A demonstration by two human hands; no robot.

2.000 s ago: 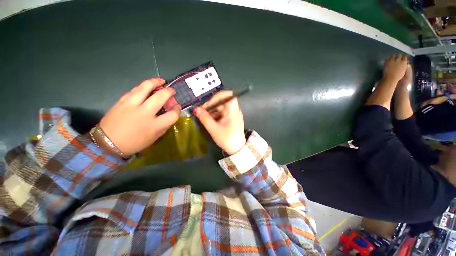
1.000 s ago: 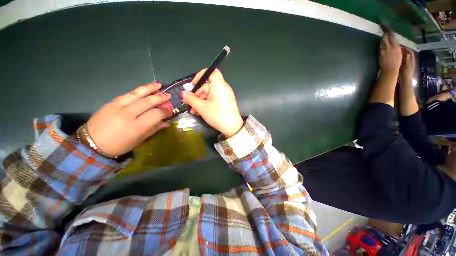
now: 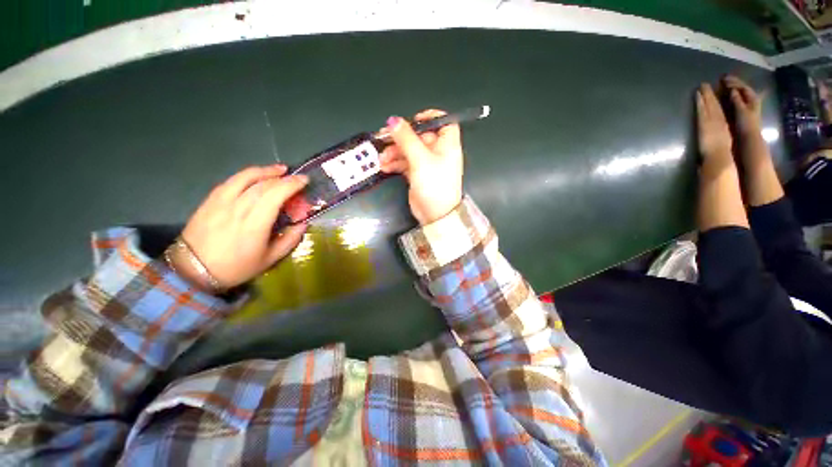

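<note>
The black oblong phone unit (image 3: 319,191) is held tilted over the dark green table, between both hands. A white panel (image 3: 353,166) with dark dots lies on its right half. A red part (image 3: 297,208) shows at its left end, partly under fingers. My left hand (image 3: 239,223) grips the unit's left end. My right hand (image 3: 427,169) is at the unit's right end and holds slim black tweezers (image 3: 447,120) with a pale rear end pointing right. The tweezers' tip is near the unit's upper right corner; whether it touches is unclear.
Yellow tape (image 3: 315,279) lies flat on the table (image 3: 538,173) below the unit, with bright glare. A white edge rail (image 3: 365,20) runs along the far side, green belt beyond. Another person's forearms (image 3: 725,173) rest on the table at right. A red object (image 3: 721,449) is at lower right.
My right hand has moved right from the unit's middle to its right end, and the tweezers have swung flatter. The white panel is uncovered again. The other person's hands have shifted.
</note>
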